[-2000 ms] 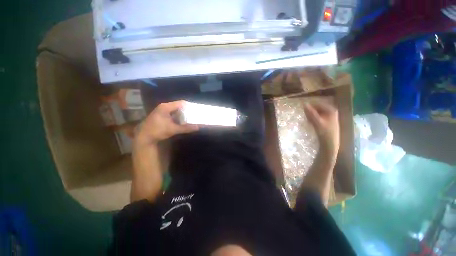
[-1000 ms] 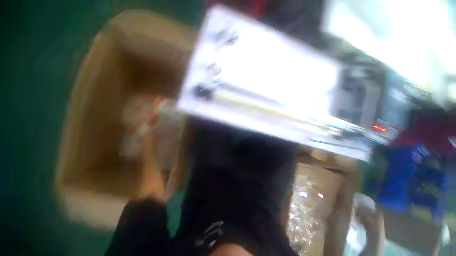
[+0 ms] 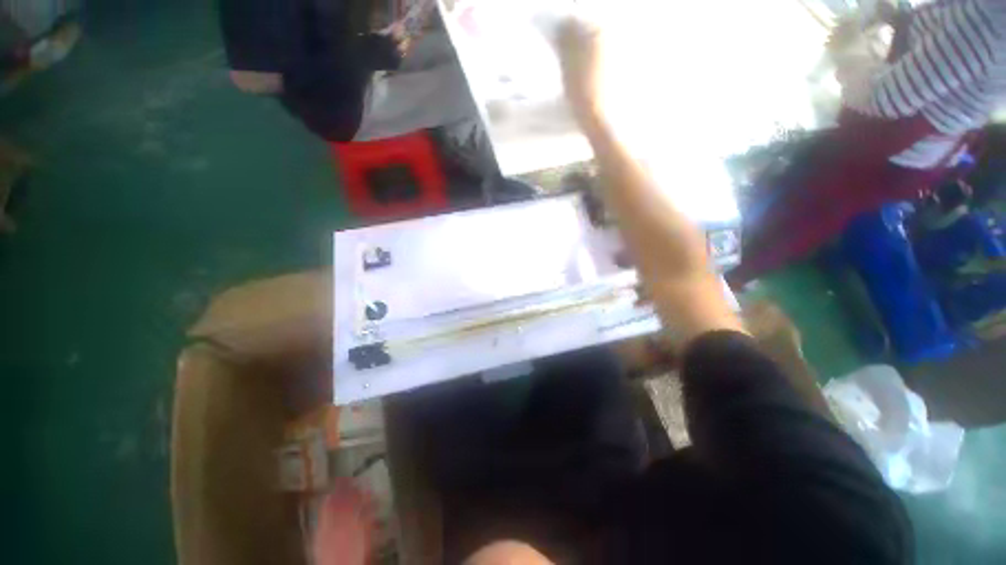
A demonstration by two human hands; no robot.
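Observation:
My right arm stretches forward over the sealer, and my right hand [image 3: 579, 55] is over the bright worktable. It is small and washed out, so its fingers and any hold are unclear. My left hand [image 3: 344, 521] is low at the left, blurred, over the finished-pack carton [image 3: 215, 441]. Orange-and-white packs [image 3: 307, 466] lie in that carton just beyond it. The heat sealer's white board [image 3: 441, 381] lies in front of my knees, with its pale yellowish sealing strip [image 3: 485, 326] along the near side. My right arm hides part of the control end.
The worktable [image 3: 513, 138] stands beyond the sealer. A red stool [image 3: 392, 177] is at its left, beside a person in dark clothes. A person in a striped top is at the right. The scrap carton [image 3: 800, 359], white plastic bag [image 3: 899, 425] and blue equipment [image 3: 905, 281] are at the right.
The view has swung up and forward. My right hand has gone from the scrap carton to the worktable. My left hand, which held a white box, is now over the left carton with no box visible.

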